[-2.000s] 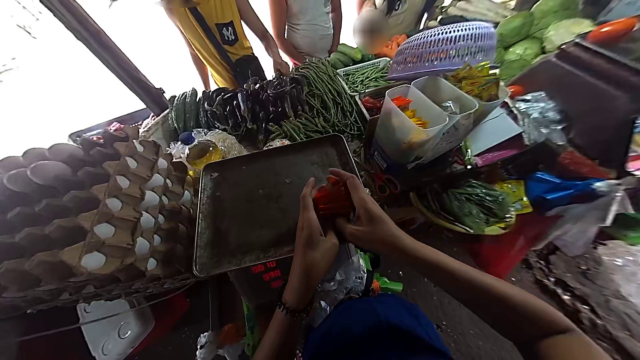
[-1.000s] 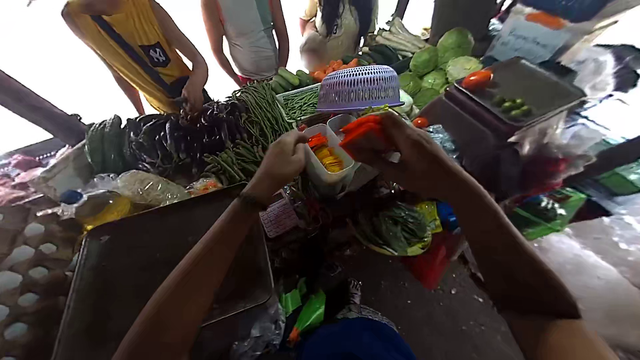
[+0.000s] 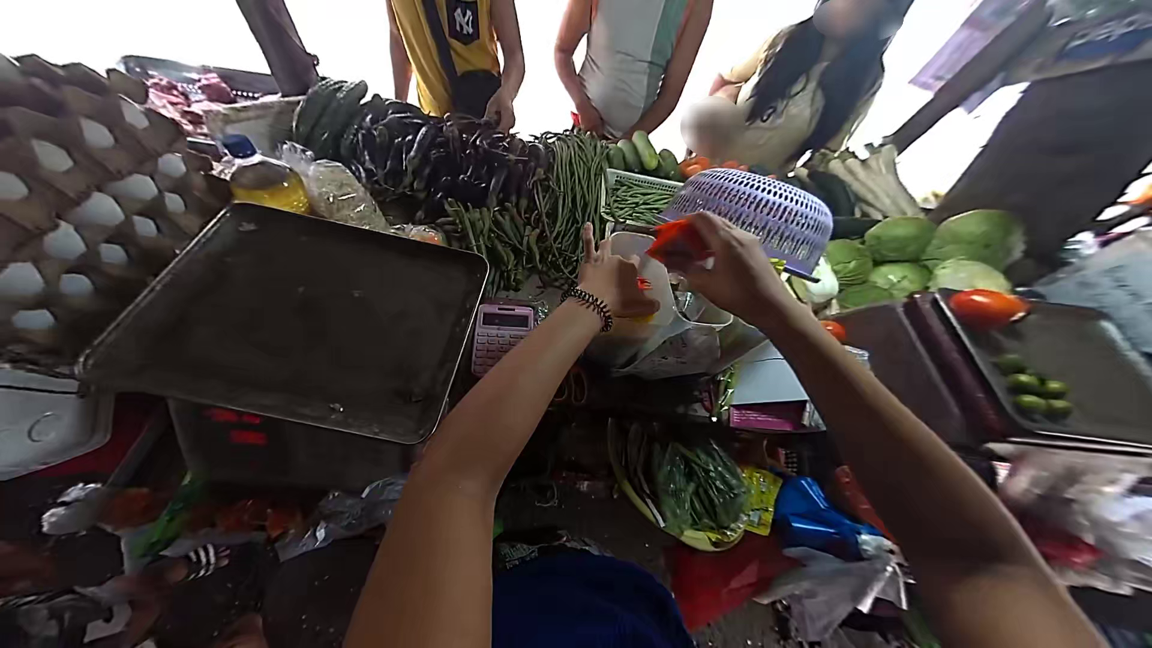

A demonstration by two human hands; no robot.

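In my right hand [image 3: 729,265] are small red packets [image 3: 677,243], held just above white plastic containers. My left hand [image 3: 616,283] reaches over the rim of the nearer container [image 3: 661,310], its index finger pointing up; whether its lower fingers grip anything is hidden. Some orange and yellow contents show beside that hand. Right behind my right hand lies an upturned purple plastic basket [image 3: 765,211]. A pink calculator [image 3: 502,331] is to the left of the containers, near my left forearm.
A metal tray [image 3: 297,315] rests on a digital scale [image 3: 270,441] at left, beside stacked egg trays [image 3: 72,198]. Eggplants [image 3: 432,157], long beans [image 3: 571,193] and cabbages [image 3: 972,247] line the far side. Several people stand beyond. A second tray [image 3: 1098,378] holds green fruits at right.
Two seconds ago both hands held a red bundle together over the metal tray's right edge. They have since moved right to the white containers and parted, with red packets in my right hand.
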